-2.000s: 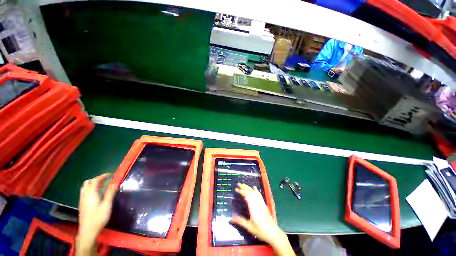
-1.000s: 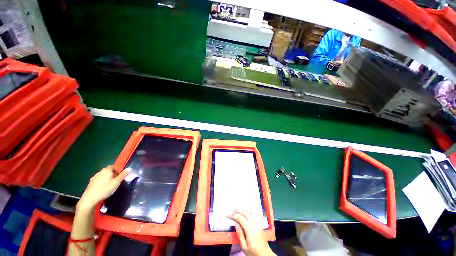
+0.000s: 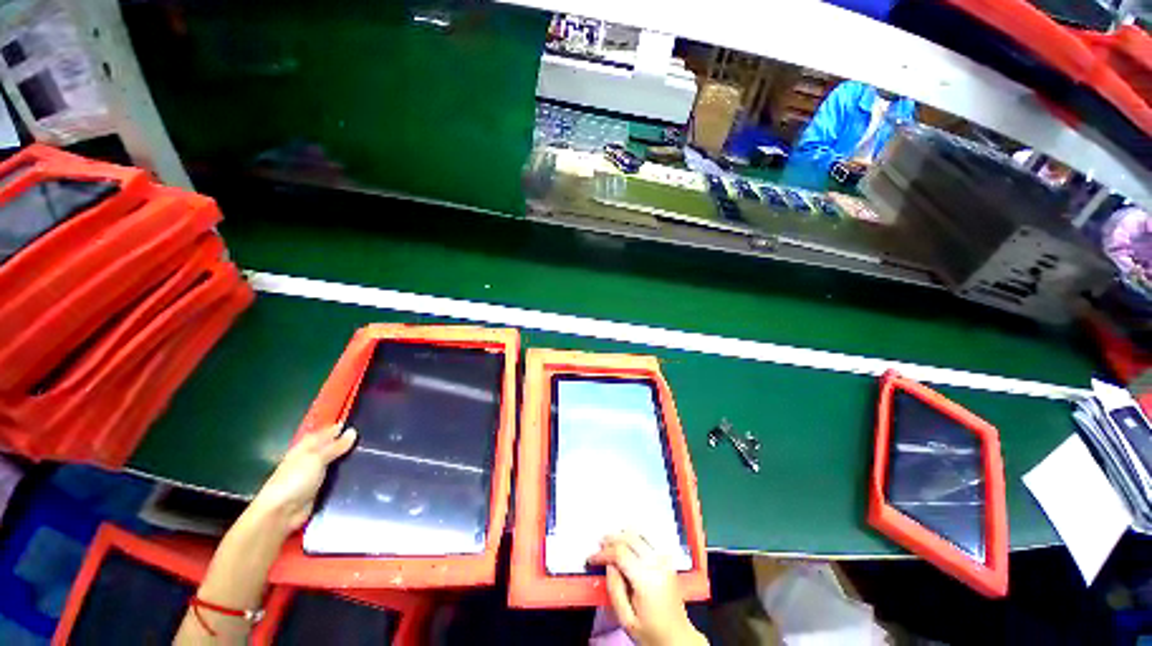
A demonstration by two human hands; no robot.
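Two tablets lie in red-orange foam trays side by side on the green bench. The left tablet (image 3: 423,442) has a dark screen with reflections. My left hand (image 3: 303,473) is at the left side of its tray, with the thumb over the tablet's left edge. The right tablet (image 3: 609,461) shows a pale, nearly white screen. My right hand (image 3: 638,574) is over its lower edge, fingers bent, a fingertip at the lower screen. Small loose plugs (image 3: 737,444) lie on the mat right of the trays.
A leaning stack of red-orange trays (image 3: 101,316) stands at left, with more trays (image 3: 133,593) below the bench edge. Another tablet in its tray (image 3: 937,473) lies at right, beside white sheets (image 3: 1076,505). A person in blue (image 3: 849,126) is beyond the bench.
The right tablet's screen went from black with green lines to pale. My right hand moved down to its lower edge. My left hand moved from over the left tablet to its tray's side.
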